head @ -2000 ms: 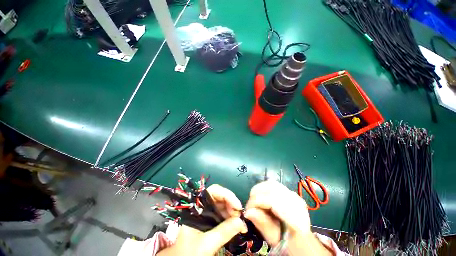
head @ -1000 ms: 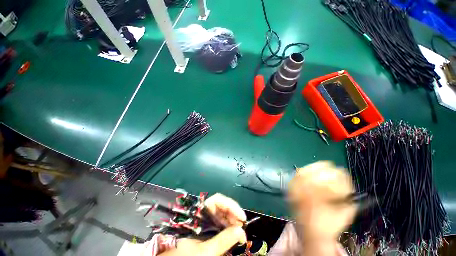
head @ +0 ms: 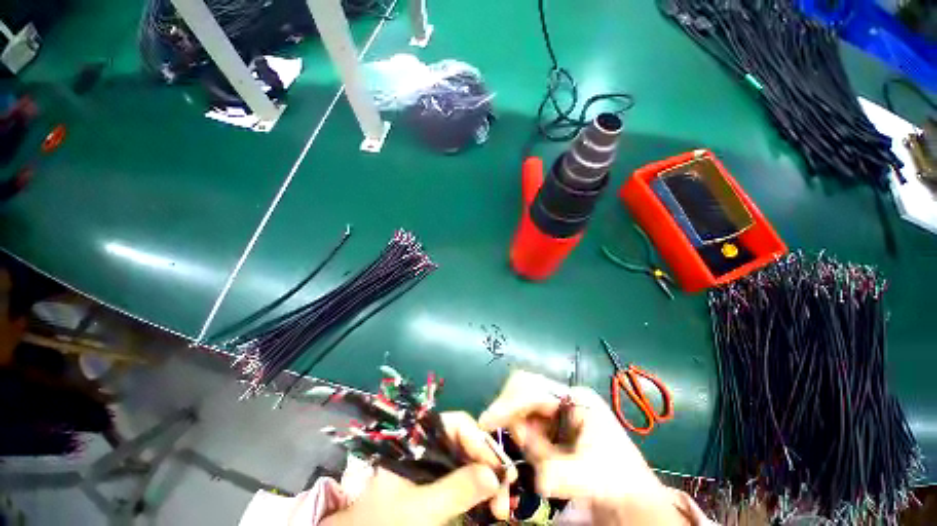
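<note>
My left hand (head: 452, 478) is closed around a bunch of black cables (head: 396, 421) at the bottom centre, with red, white and green wire ends fanning out to its left. My right hand (head: 575, 447) is beside it, fingers bent, with a short dark piece between the fingers. The fingertips of both hands meet near a thin pale wire; the exact grip is partly hidden. Orange-handled scissors (head: 641, 397) lie on the table just right of my right hand. A large black cable bundle (head: 807, 380) lies at the right.
A small cable bundle (head: 339, 308) lies at the left table edge. An upright heat gun (head: 567, 200), a red tester (head: 704, 218) and small green-handled pliers (head: 642, 265) stand or lie behind. Dark scraps (head: 494, 342), a plastic bag (head: 447, 103) and a far cable heap (head: 796, 92) are in view.
My right hand was blurred near the large bundle a second ago and is back beside my left hand. It no longer covers the scissors. My left hand still holds the bunch.
</note>
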